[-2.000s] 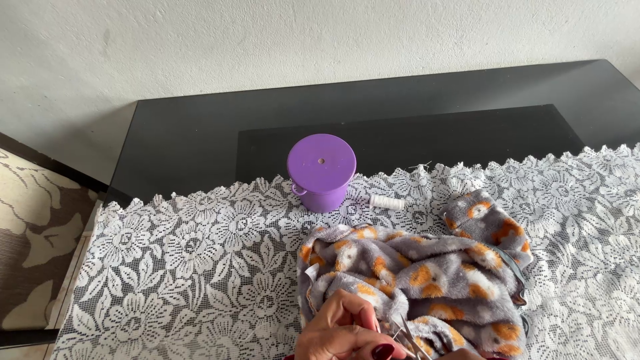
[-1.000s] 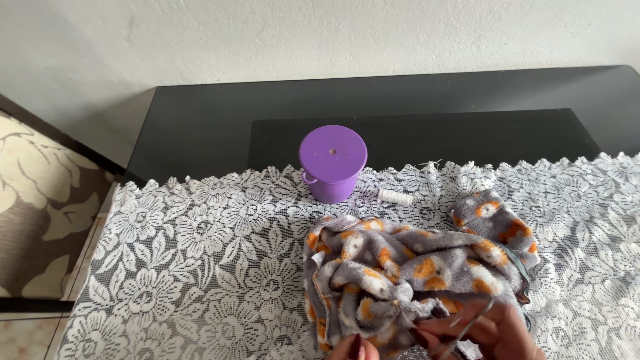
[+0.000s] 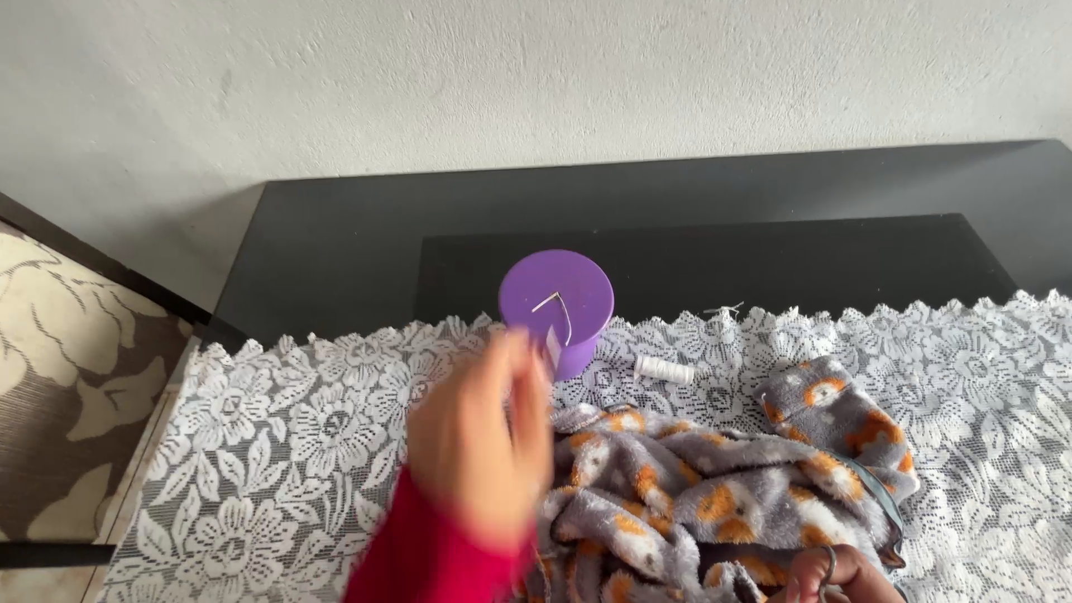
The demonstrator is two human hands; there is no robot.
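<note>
My left hand (image 3: 486,435), in a red sleeve and blurred by motion, reaches over the front of a purple lidded container (image 3: 557,285). A bent white thread (image 3: 563,310) lies across or hangs over the lid, just beyond my fingertips. A small pale thing shows at the fingertips; whether I pinch it is unclear. At the bottom right, my right hand (image 3: 846,574) has a metal scissors handle (image 3: 827,569) around a finger; the blades are out of sight. It is beside the crumpled grey fleece fabric (image 3: 712,502) with orange and white patches and a dark zipper-like edge.
A white thread spool (image 3: 664,370) lies right of the container. White lace cloth (image 3: 251,469) covers the front of the black table (image 3: 360,234). Loose thread bits (image 3: 727,310) lie at its scalloped edge. A wall rises behind; a patterned cushioned seat (image 3: 75,394) is at left.
My left hand has moved from the fabric up to the purple container. White thread now shows over the lid, which was bare. My right hand is lower at the frame's edge.
</note>
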